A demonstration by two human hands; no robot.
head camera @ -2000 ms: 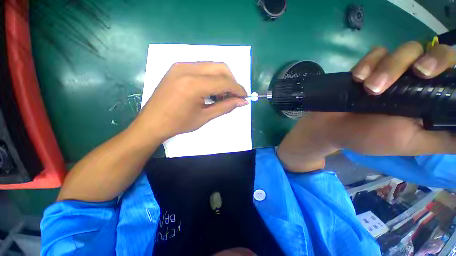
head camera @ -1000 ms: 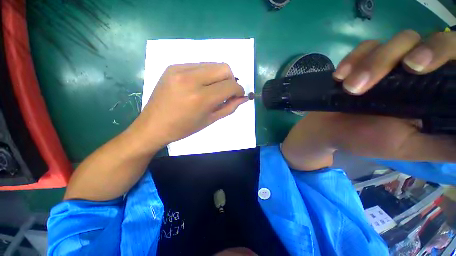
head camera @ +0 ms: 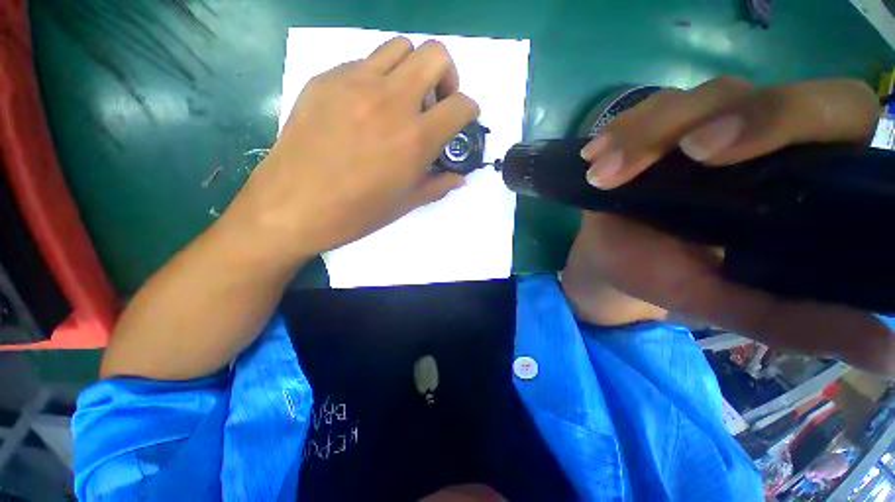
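My left hand holds a small round black lens unit by its edges above the white paper sheet. The unit's ringed, glassy centre faces up. My right hand grips the black electric screwdriver, which points left. The screwdriver's thin bit is at the right side of the unit. Whether it touches the unit or carries a screw is too small to tell.
A mesh-topped round dish lies partly hidden behind the screwdriver and my right hand. A red crate rim stands at the left. A dark unit lies at the top right of the green bench. Mixed items show at the lower right.
The lens unit, earlier mostly hidden in my left fingers, now shows its round face. My left fingers have spread around it. The screwdriver has stayed at its right side, and the view has shifted.
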